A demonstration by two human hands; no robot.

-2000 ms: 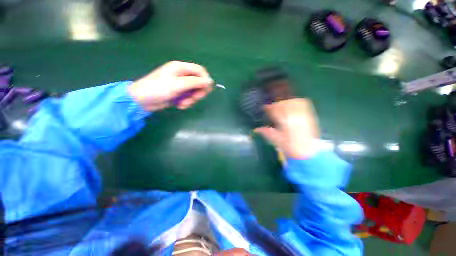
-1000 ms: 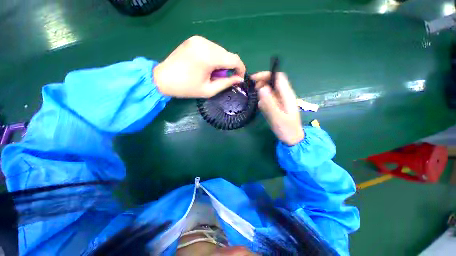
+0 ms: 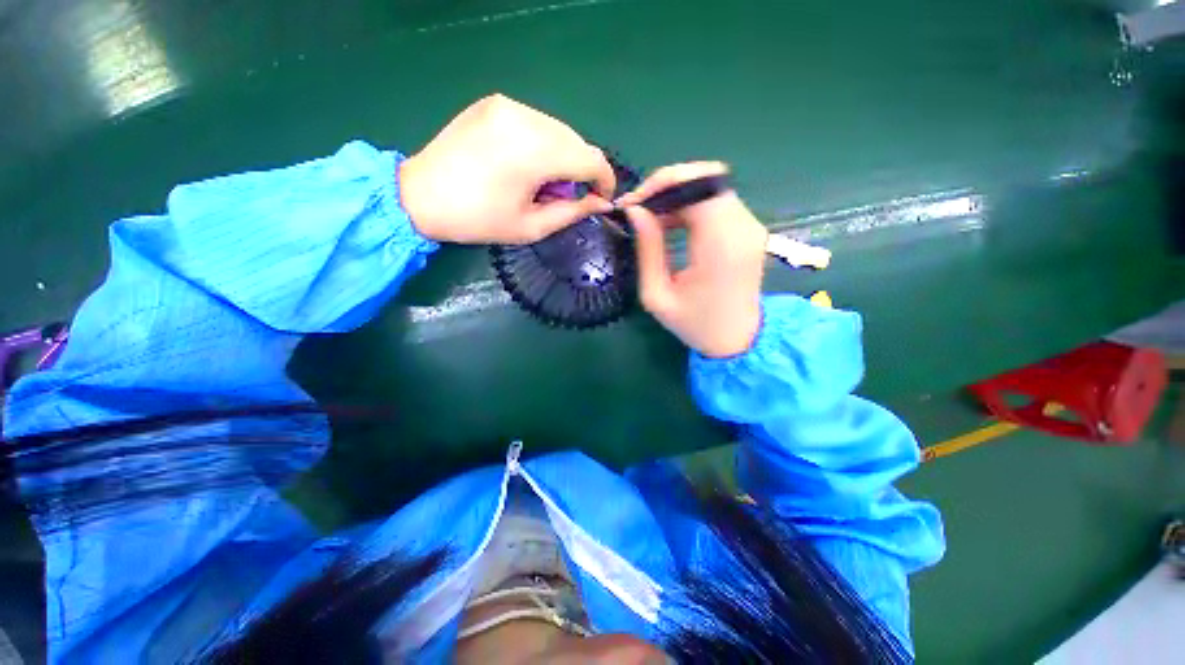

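A round black finned housing (image 3: 568, 276) lies on the green table in front of me, its dark middle partly covered by my hands. My left hand (image 3: 504, 172) is at its upper left, closed on a purple cylinder (image 3: 559, 191) that shows between thumb and fingers. My right hand (image 3: 703, 247) is at its right edge, fingers around a slim black tool (image 3: 686, 194). The tool's tip meets my left fingertips above the housing. Any thin wires there are too small to tell.
The green table (image 3: 910, 104) has a white piece (image 3: 798, 251) and a small yellow piece (image 3: 821, 300) by my right sleeve. Purple items (image 3: 29, 348) show at the left edge. A red stool or bin (image 3: 1085, 390) is beyond the table at the lower right.
The housing came to lie between my hands. My right hand has turned inward, and the black tool has swung from upright to nearly level, its tip at my left fingers.
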